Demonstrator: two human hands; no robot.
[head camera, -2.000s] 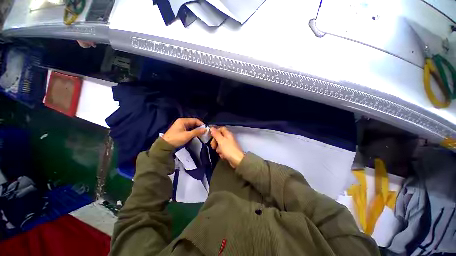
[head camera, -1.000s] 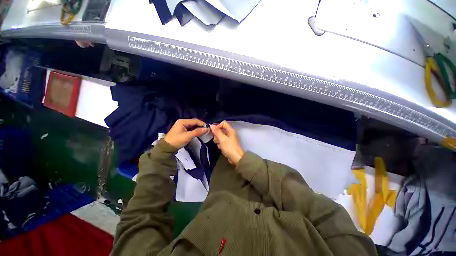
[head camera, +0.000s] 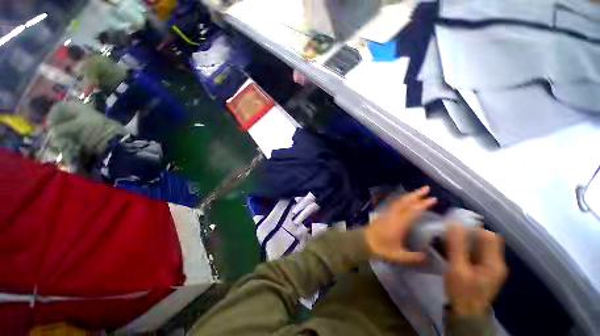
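My left hand (head camera: 397, 227) is in front of me, blurred, its fingers and thumb spread around a pale grey piece (head camera: 429, 230). Whether it grips the piece is not clear. My right hand (head camera: 475, 266) is bent over the same piece from the right, with its fingers on it. The piece is bunched and blurred. A pale panel (head camera: 421, 292) lies below the hands. Small navy-and-white pieces (head camera: 283, 226) hang to the left of my left hand, beside a navy cloth heap (head camera: 309, 174).
The white table (head camera: 526, 177) runs diagonally on the right, with grey panels (head camera: 526, 105) stacked on it. A red-framed box (head camera: 250, 105) stands beyond the navy heap. Red cloth (head camera: 85, 236) covers a surface at left. People in pale green tops (head camera: 79, 128) are at the upper left.
The view has swung left, bringing in the red cloth, people and grey stack. My hands have moved apart, and a larger grey piece shows between them instead of the small white one.
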